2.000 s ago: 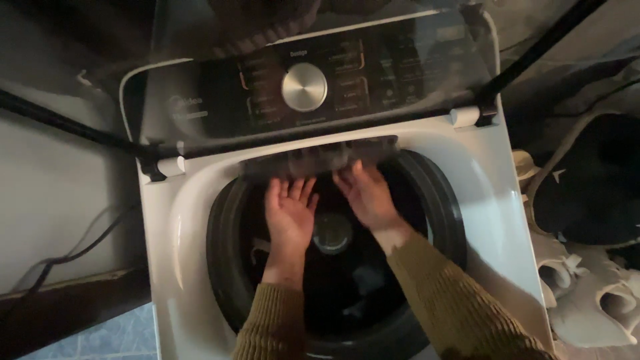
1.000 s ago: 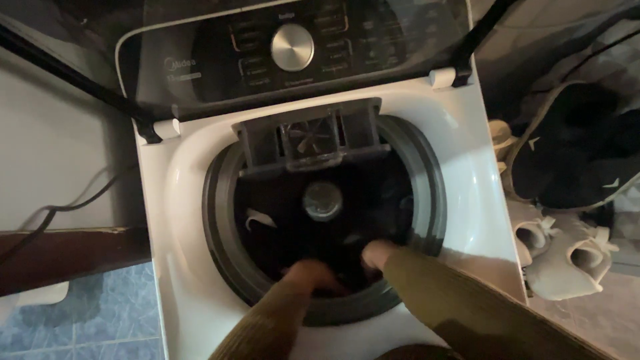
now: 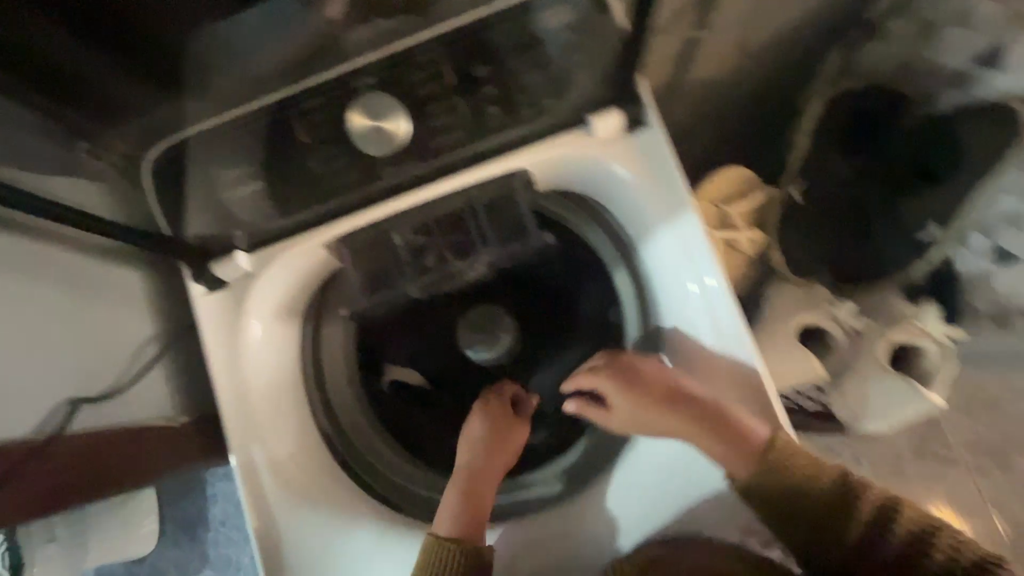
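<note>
A white top-load washing machine stands with its lid raised. Over the dark drum opening, my left hand has its fingers curled; whether anything is between them is unclear. To its right, my right hand hovers over the drum's rim, thumb and fingers bent toward each other, with blur hiding any small thing there. Below the hands lies dark content in the drum, with a small pale piece at left and a round cap in the centre. A dark plastic dispenser drawer juts over the back of the opening.
Behind the opening is the control panel with a silver knob. White shoes and a dark bag-like item lie right of the machine. A cable and a reddish-brown ledge are at left.
Both hands were at the dispenser two seconds ago, then reached low into the drum's front. Now they are raised over the opening. The dispenser has come into fuller view. The view has tilted.
</note>
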